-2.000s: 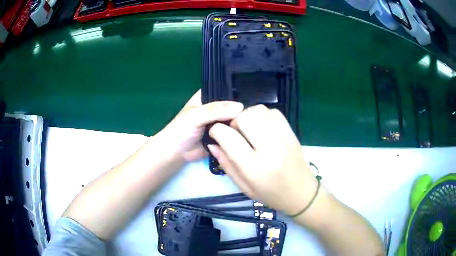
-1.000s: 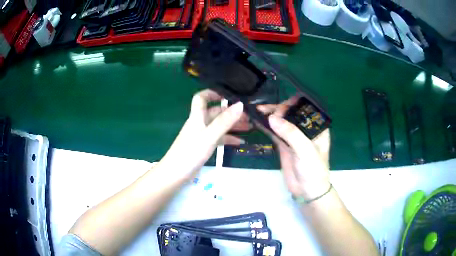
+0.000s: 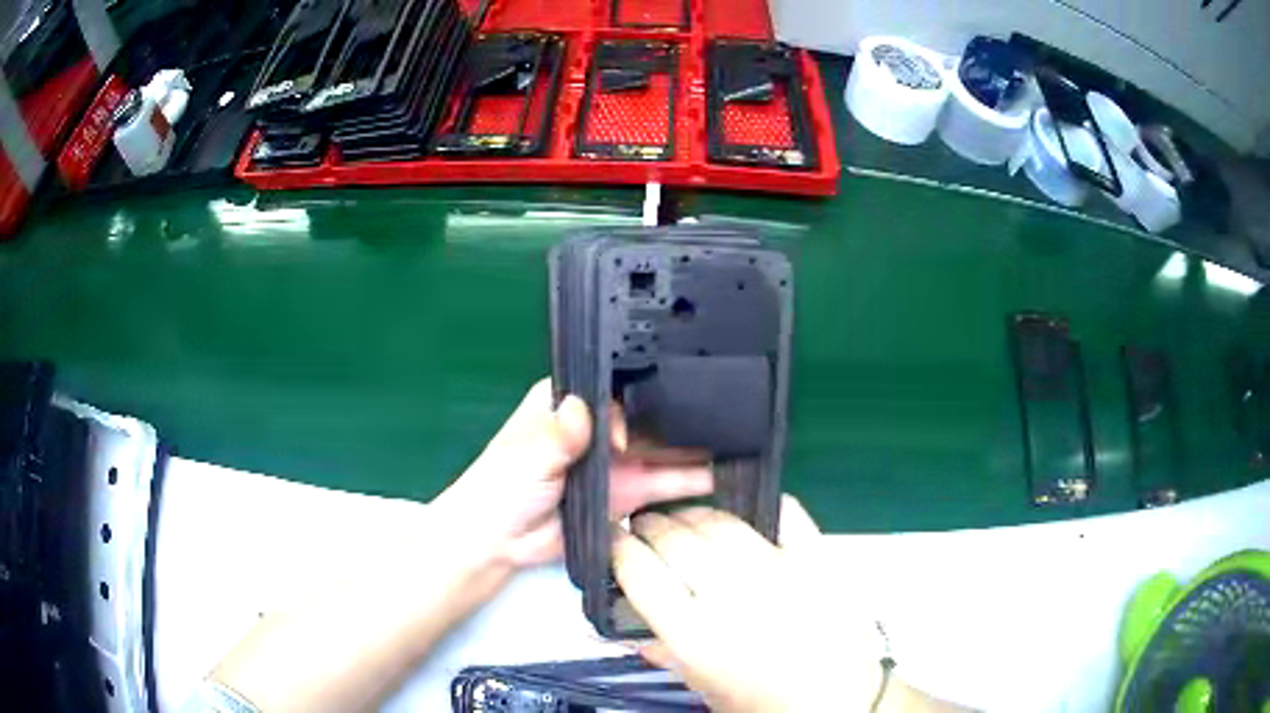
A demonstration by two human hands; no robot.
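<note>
A frame stack (image 3: pixel 696 314) of black phone frames stands upright over the near edge of the green belt, plain dark side towards me. My left hand (image 3: pixel 536 481) grips its left edge, thumb on the side, with fingers visible through the open window. My right hand (image 3: pixel 724 592) lies over the lower part and right edge, and is shut on the same stack. Set-aside frames (image 3: pixel 578 685) overlap on the white surface below, partly cut off by the picture's edge.
A red tray (image 3: pixel 529 173) holds frames and a pile at its left. White rolls (image 3: pixel 896 87) lie at back right. Laid-out frames (image 3: pixel 1053 411) are on the green belt (image 3: pixel 891 376) at right. A green-rimmed fan (image 3: pixel 1205 634) is lower right, a dark rack (image 3: pixel 42 557) far left.
The stack has been turned from a tilted, spread position to upright with its plain side showing. My right hand has moved from the stack's right end to its lower part. More of the red tray shows.
</note>
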